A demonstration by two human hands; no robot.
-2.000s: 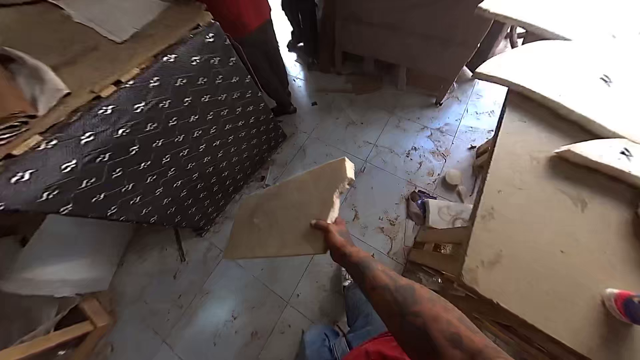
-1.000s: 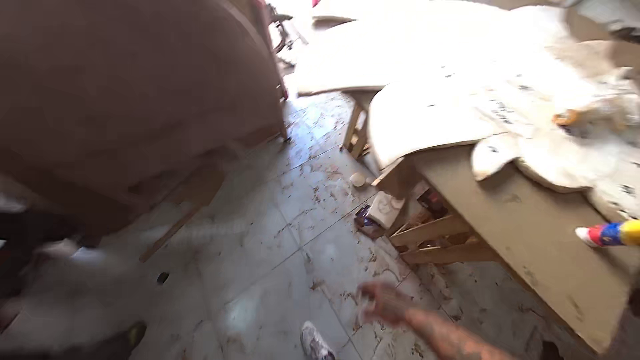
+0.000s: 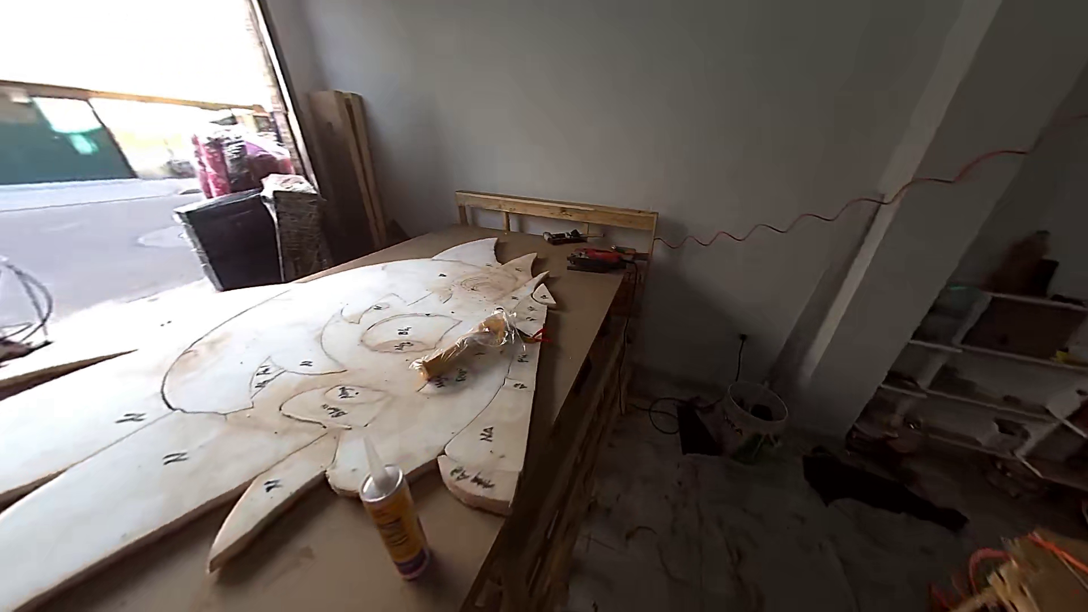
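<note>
Neither my left hand nor my right hand shows in the head view now. A large cut-out of pale foam pieces (image 3: 255, 340), marked with drawn lines and letters, lies on a board-topped worktable (image 3: 297, 544). A nozzled adhesive cartridge (image 3: 395, 523) stands upright near the table's front edge. On the foam rests a clear plastic bag (image 3: 467, 340) with something yellowish-brown inside. A red power tool (image 3: 597, 258) lies at the table's far end, beside a small dark tool (image 3: 564, 237).
A wooden rail (image 3: 552, 206) rises at the table's far end against the wall. To the right are a bucket (image 3: 756, 410), a dark cloth on the floor (image 3: 880, 491) and white shelves (image 3: 1003, 374). Wrapped dark items (image 3: 234, 234) stand by the open doorway at left.
The view has swung far to the right, onto the foam-covered table. Two seconds ago one of my hands held a pale foam piece; one second ago a hand appeared without it. No hand shows now.
</note>
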